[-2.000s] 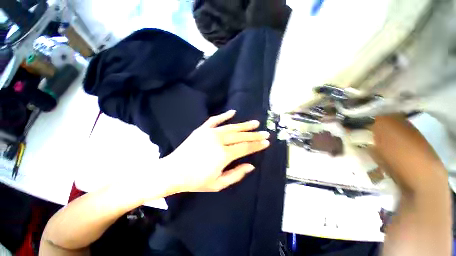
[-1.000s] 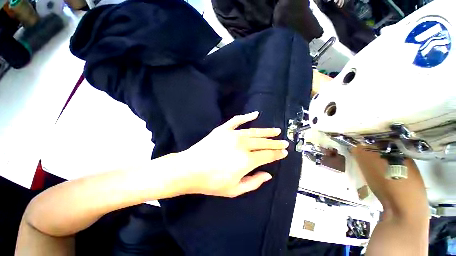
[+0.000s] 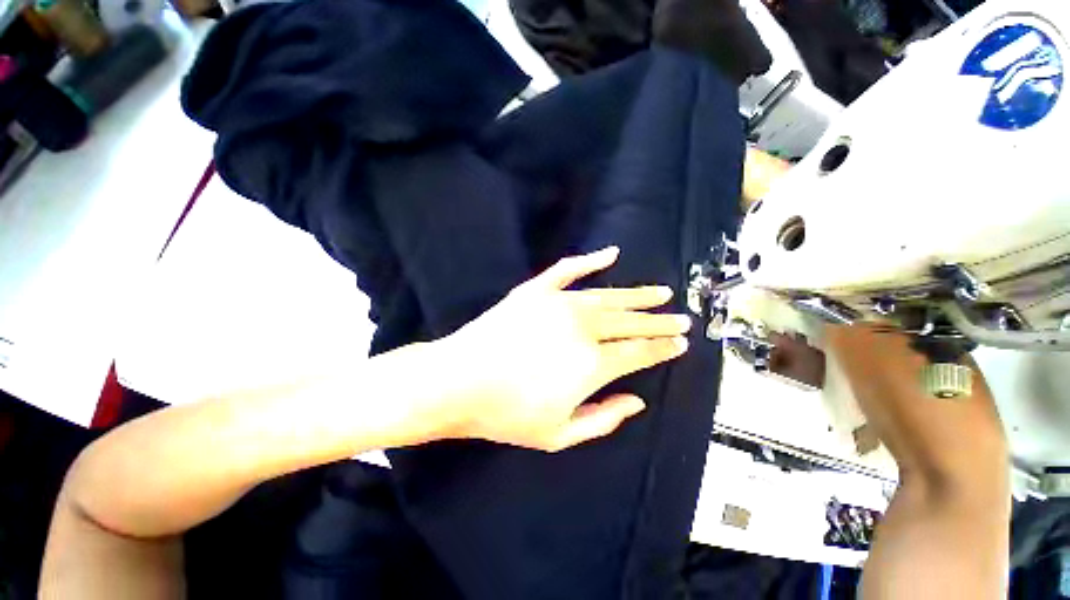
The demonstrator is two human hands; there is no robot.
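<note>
A dark navy garment [image 3: 469, 199] lies across the white table and hangs over its front edge, bunched at the upper left. Its folded edge [image 3: 675, 410] runs under the presser foot and needle [image 3: 711, 293] of the cream-white sewing machine head [image 3: 903, 199]. My left hand [image 3: 563, 358] lies flat on the cloth, fingers apart, fingertips just left of the presser foot. My right forearm passes behind and under the machine head. Only a small part of my right hand [image 3: 763, 176] shows beyond the needle, at the garment's far edge. Its fingers are hidden.
Thread cones [image 3: 112, 70] stand at the upper left of the table [image 3: 246, 281]. Dark brown cloth [image 3: 587, 35] lies behind the garment. A small recess with metal bits [image 3: 851, 522] is at the bed's right front. A thread tension knob [image 3: 946, 379] sits under the machine head.
The view has swung right, bringing the machine head into sight, then shifted slightly. My left hand stays flat on the cloth beside the presser foot. My right arm stays behind the machine head.
</note>
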